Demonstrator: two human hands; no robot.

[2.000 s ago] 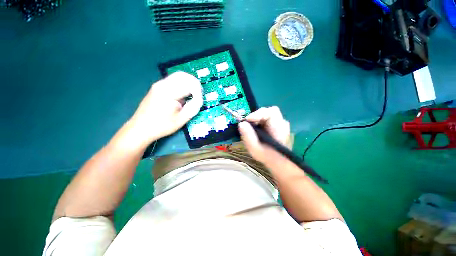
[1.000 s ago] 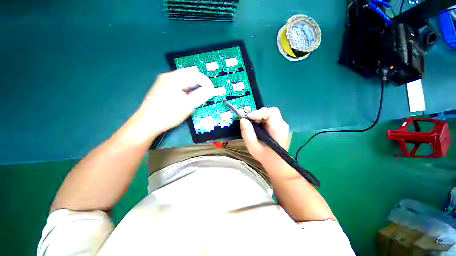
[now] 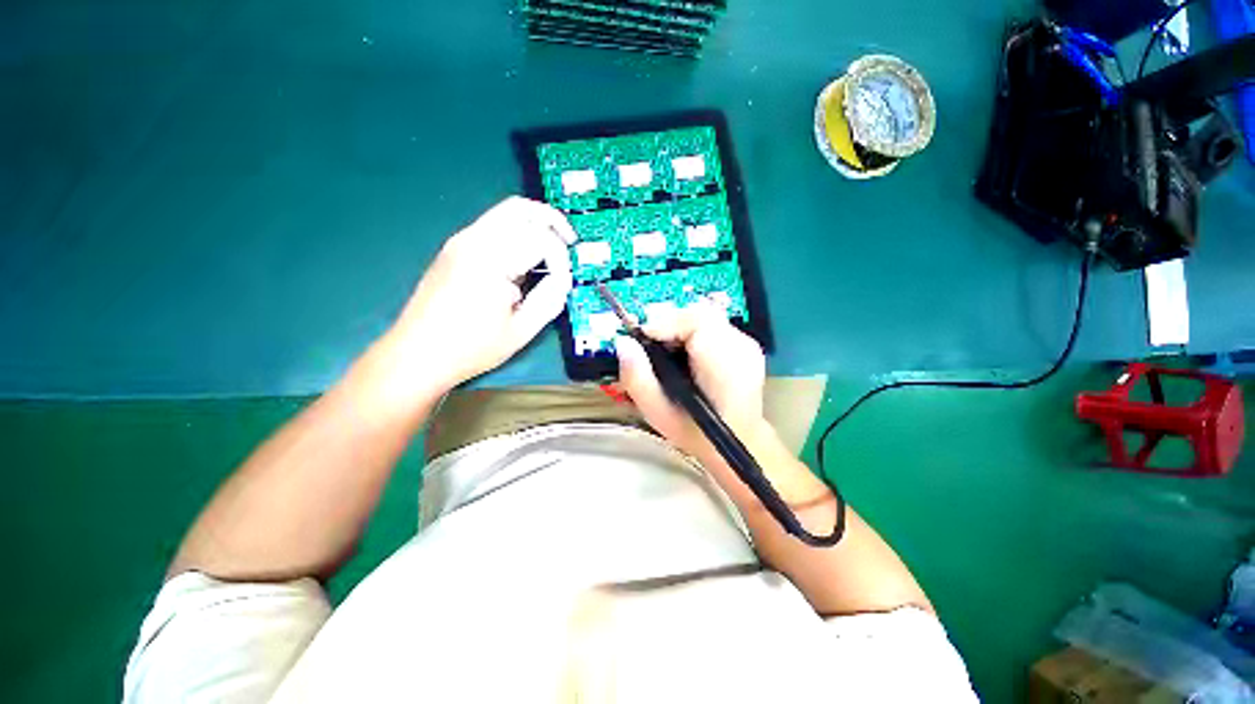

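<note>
The green PCB panel (image 3: pixel 630 213) with white blocks on its small boards lies on the black work mat (image 3: pixel 743 261). My right hand (image 3: pixel 695 371) holds the black soldering iron (image 3: pixel 730 447) like a pen. Its metal tip is over the left part of the panel, near the line between the middle and lower rows. My left hand (image 3: pixel 493 292) is at the panel's left edge with thumb and fingers pinched together. A thin strand, probably solder wire, shows faintly at its fingertips. My right hand hides part of the lower row.
A stack of green panels (image 3: pixel 626 25) stands beyond the mat. A round tin (image 3: pixel 885 113) with grey contents is right of it. The black soldering station (image 3: pixel 1101 165) is far right, its cord looping to the iron. A white paper slip (image 3: pixel 1167 305) and red stool (image 3: pixel 1170 420) are nearby.
The view has shifted, so the bench things sit further right. The iron tip has moved left over the panel, and my left hand has drawn back to the panel's left edge, uncovering the left boards.
</note>
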